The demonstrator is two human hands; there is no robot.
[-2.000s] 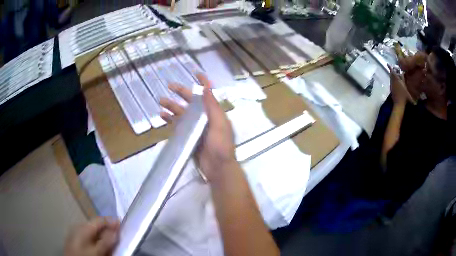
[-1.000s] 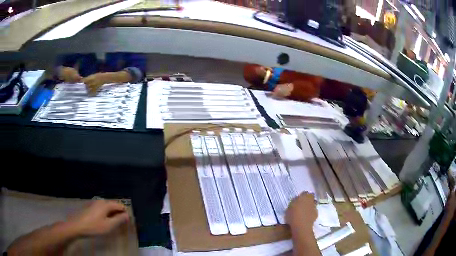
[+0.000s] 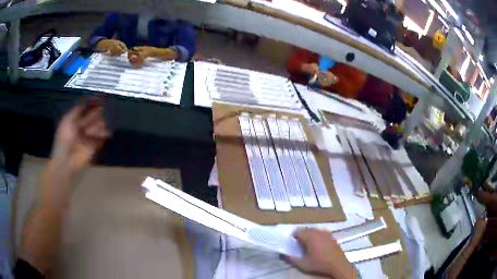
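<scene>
My right hand [image 3: 319, 252] holds one end of a long white strip [image 3: 199, 211]. The strip reaches up and left, and its far end with small lobes hangs over the cardboard work sheet [image 3: 109, 218]. My left hand [image 3: 82, 136] is raised over the dark belt at the left, blurred, with fingers apart and nothing visible in it. A row of several finished or waiting strips [image 3: 280, 163] lies on the tan board [image 3: 231, 190]. Two loose white strips [image 3: 373, 250] lie to the right of my right hand.
Strip layout sheets [image 3: 204, 90] lie across the dark belt [image 3: 158, 139]. Dark-faced strips [image 3: 376, 169] lie at the right. Two other workers' hands [image 3: 136, 54] and orange sleeves [image 3: 349, 79] are beyond. A shelf rail [image 3: 305, 30] crosses above.
The view has swung left and then down slightly. My right hand has picked up a strip since the last earlier frame. My left hand has risen from the cardboard sheet.
</scene>
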